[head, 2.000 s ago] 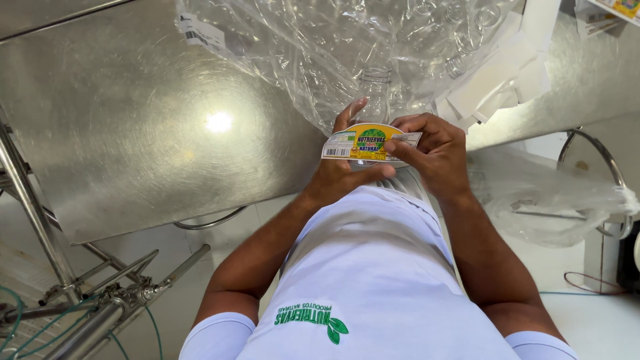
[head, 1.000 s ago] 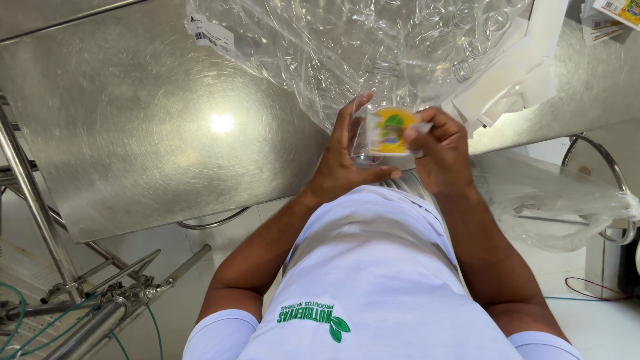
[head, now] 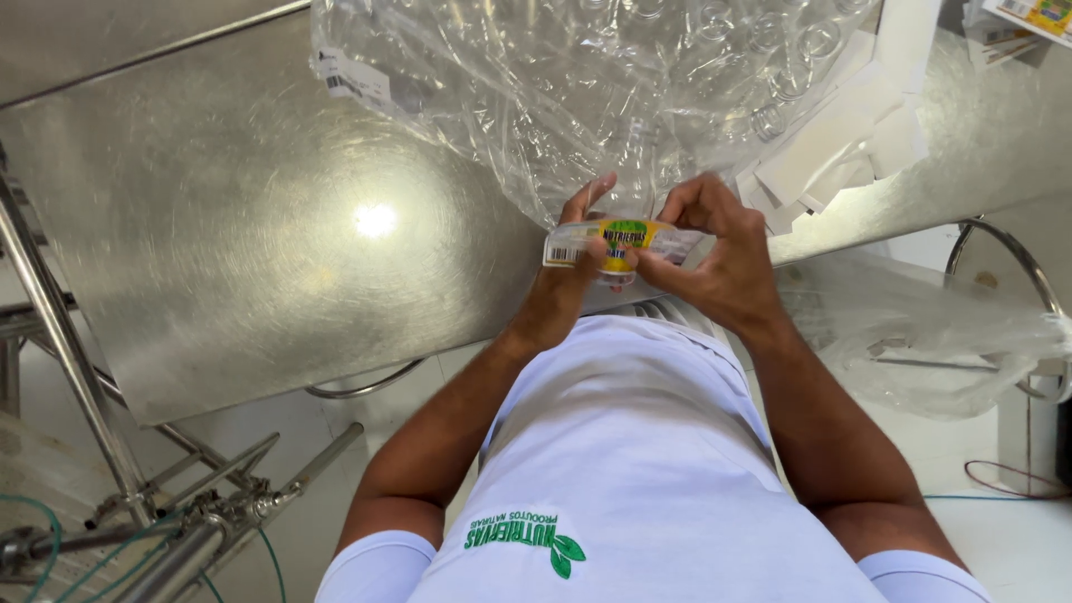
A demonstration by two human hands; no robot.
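Note:
A clear plastic bottle (head: 632,180) is held near the table edge, its neck pointing away from me. Across its side lies a yellow, green and white label (head: 624,243), its left end sticking out past the bottle. My left hand (head: 569,272) grips the bottle from the left, the thumb on the label and a finger raised on the far side. My right hand (head: 712,255) is at the right, its thumb pressing the label against the bottle and its other fingers curled beside it. The bottle's underside is partly hidden by the hands.
A large clear bag (head: 536,92) of plastic bottles lies on the stainless steel table (head: 251,226). White backing papers (head: 846,142) are heaped at its right, with more labels (head: 1038,17) at the top right corner. Another clear bag (head: 913,335) hangs by the right table edge, and a metal pipe frame (head: 75,360) stands at left.
Two seconds ago the label was held spread out between both hands; now it lies against the bottle under my thumbs. My right hand has opened out somewhat to the right.

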